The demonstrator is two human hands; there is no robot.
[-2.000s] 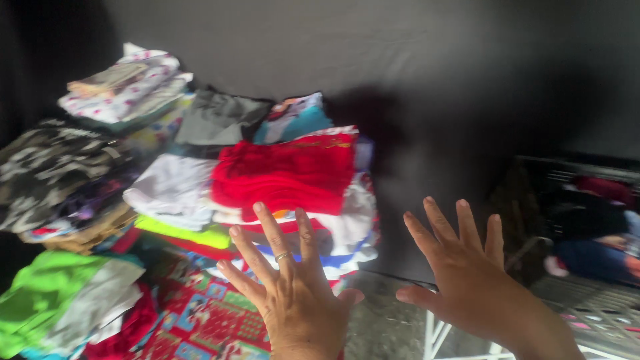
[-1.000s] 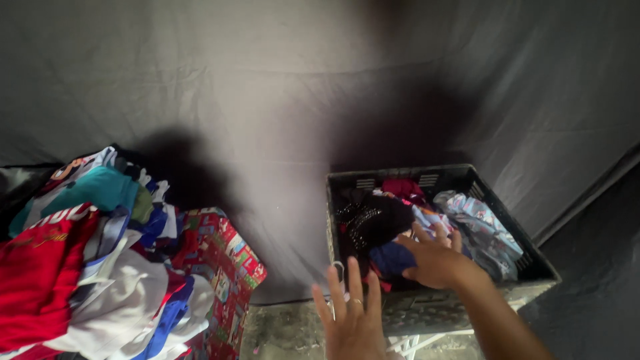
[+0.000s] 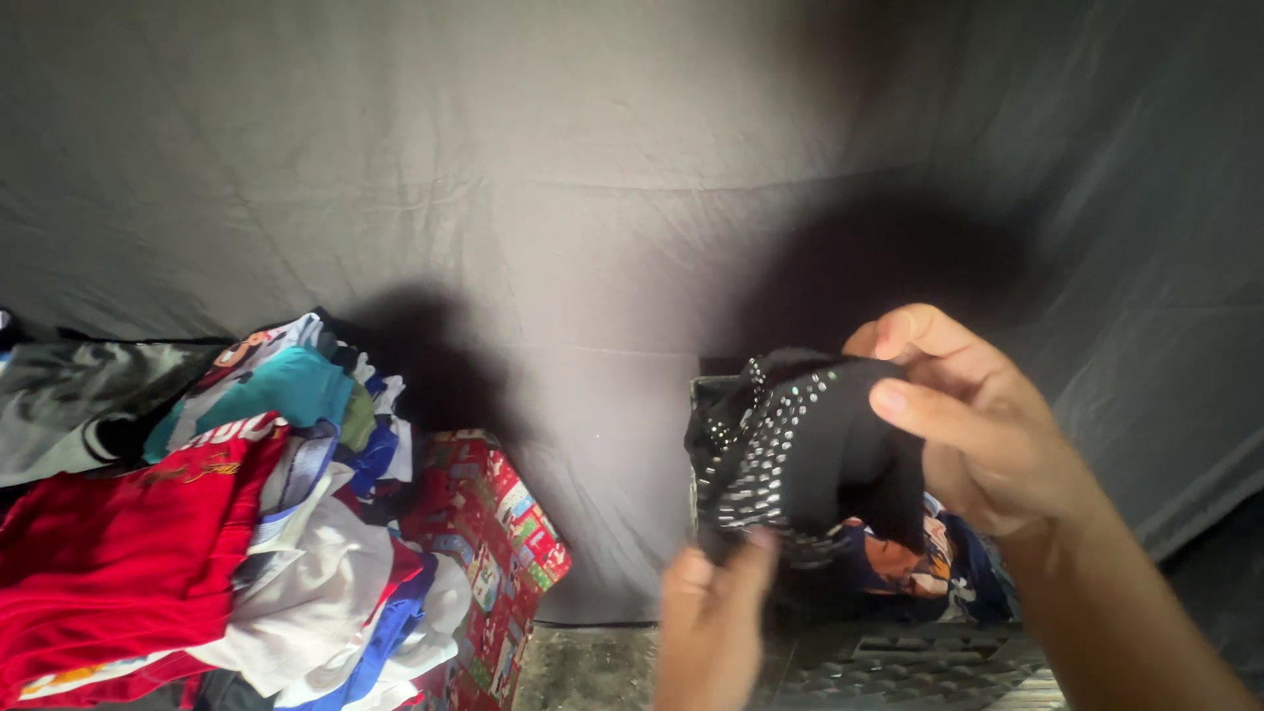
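Note:
A black garment with silvery rhinestones [image 3: 790, 444] is held up between my two hands, above a black plastic crate [image 3: 889, 662]. My right hand [image 3: 973, 434] pinches its upper right edge between thumb and fingers. Blurred at the garment's lower left edge, my left hand [image 3: 716, 622] grips the cloth. Behind and below the garment, a dark blue printed cloth [image 3: 968, 563] shows inside the crate; the rest of the crate's contents is mostly hidden.
Stacked folded clothes stand at the left, among them a red garment [image 3: 128, 553], a teal one [image 3: 286, 395] and white ones [image 3: 316, 583]. They rest on a surface covered in red patterned wrapping [image 3: 484, 563]. A grey fabric sheet [image 3: 592, 247] hangs behind everything.
The black rhinestone garment lay in the crate one second ago and is now lifted in both hands. The view has swung right since the earliest frame.

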